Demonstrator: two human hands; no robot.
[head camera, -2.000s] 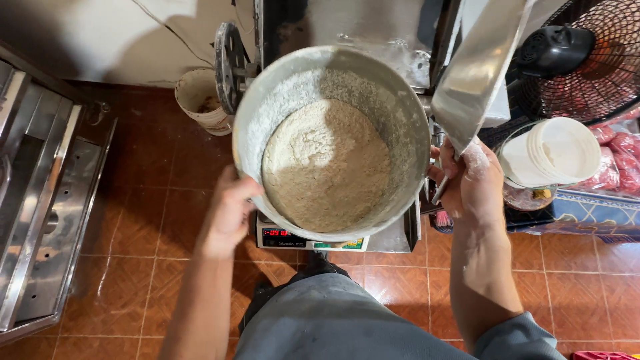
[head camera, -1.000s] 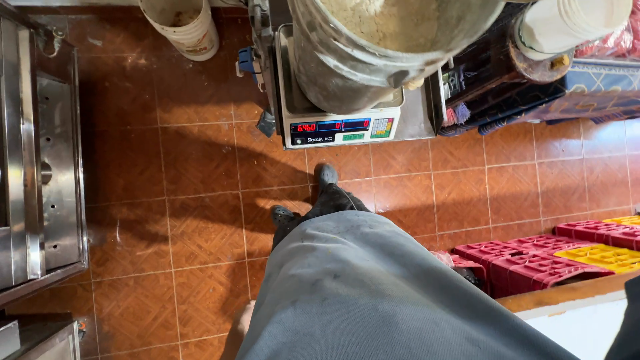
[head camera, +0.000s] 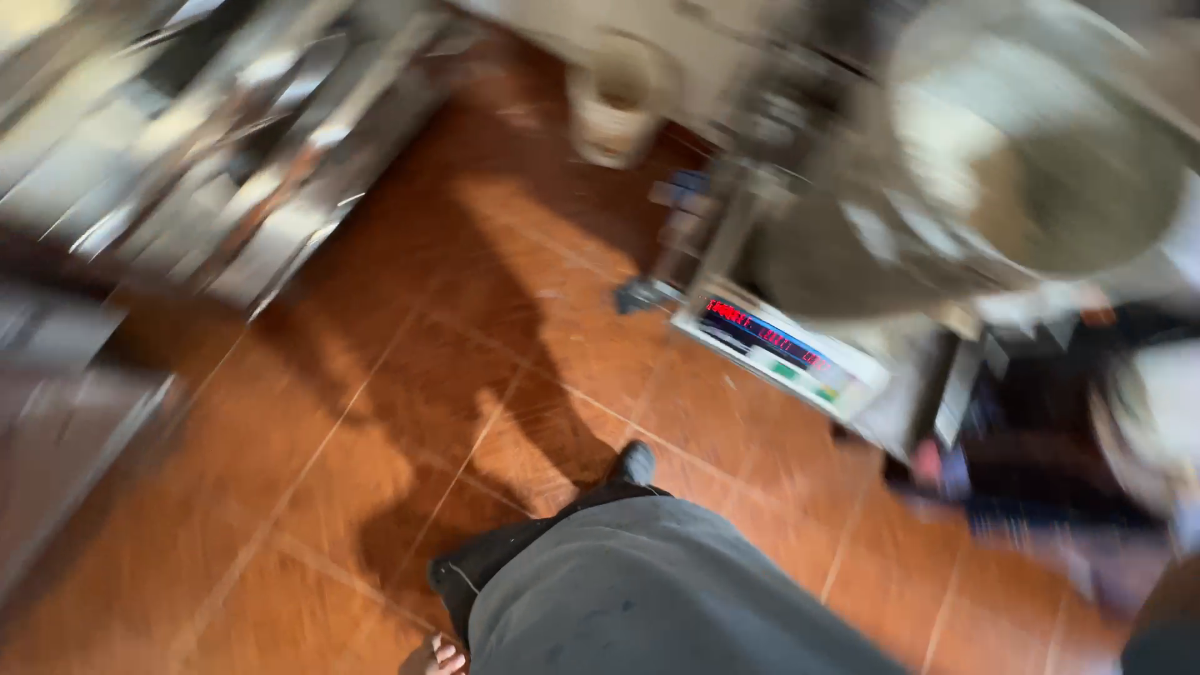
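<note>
The frame is blurred by motion. A large round metal pot (head camera: 975, 253) stands on the white digital scale (head camera: 778, 352) at the upper right, with pale flour-like powder (head camera: 1008, 192) inside. The scale's red digits are lit but smeared. Only some fingers of my left hand (head camera: 442, 655) show at the bottom edge, beside my grey apron and away from the pot; whether it holds anything is hidden. At the lower right edge are part of my right forearm and a dark sleeve, while my right hand is out of view.
A pale bucket (head camera: 617, 98) stands on the tiled floor by the wall. Metal racks or equipment (head camera: 234, 150) line the left side. Right of the scale are a white container (head camera: 1167, 403) and a dark patterned cloth (head camera: 1050, 469). My shoe (head camera: 635, 461) is below the scale.
Two seconds ago both my hands were at the pot, the right one holding a metal sheet or pan; now they are away from it. The view has swung and tilted.
</note>
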